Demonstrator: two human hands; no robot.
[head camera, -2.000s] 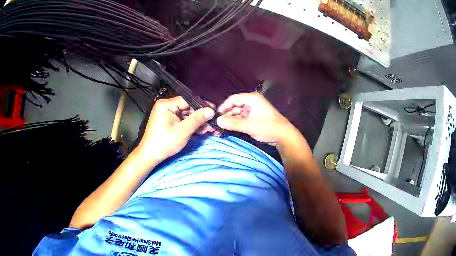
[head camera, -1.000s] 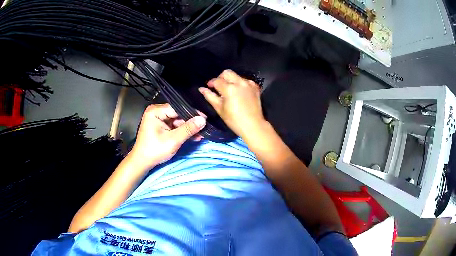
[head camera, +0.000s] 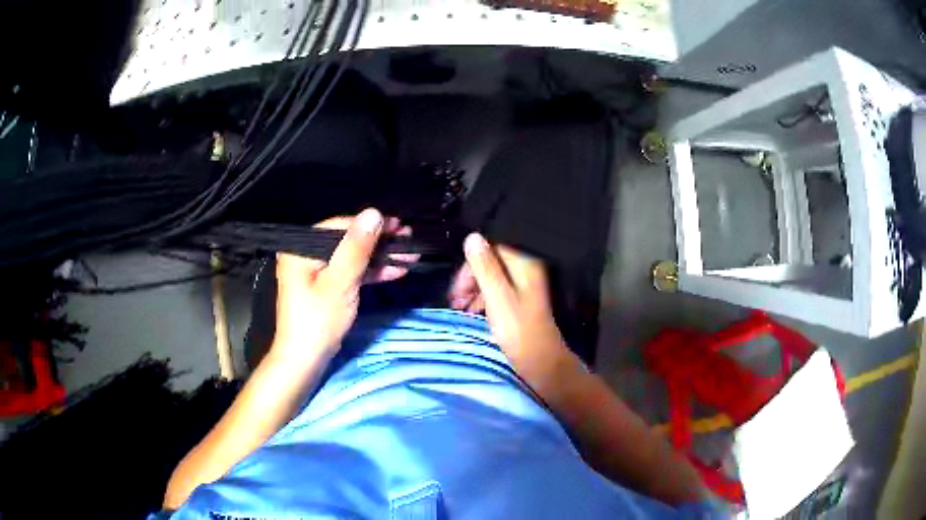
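Observation:
My left hand (head camera: 330, 279) is closed around a bunch of thin black cables (head camera: 279, 240) over my lap, thumb on top. The cables run off to the left, and their ends stick out to the right of my fingers. My right hand (head camera: 492, 284) is just right of these ends, thumb up and fingers curled, partly blurred. Whether it holds a cable cannot be made out against the dark lap. More cable tips (head camera: 447, 183) lie on the lap above my hands.
A perforated pale plate (head camera: 426, 24) crosses the top, with a reddish-brown fixture (head camera: 569, 8) at its edge. Cables hang over the plate at upper left. A white open frame (head camera: 858, 183) and red stool (head camera: 685, 371) with a white sheet (head camera: 795, 437) stand right. Black cable bundles (head camera: 112, 437) lie left.
The view has turned, so the plate shows more. The bunch in my left hand now lies nearly level. My right hand has come down from above the lap to beside the cable ends.

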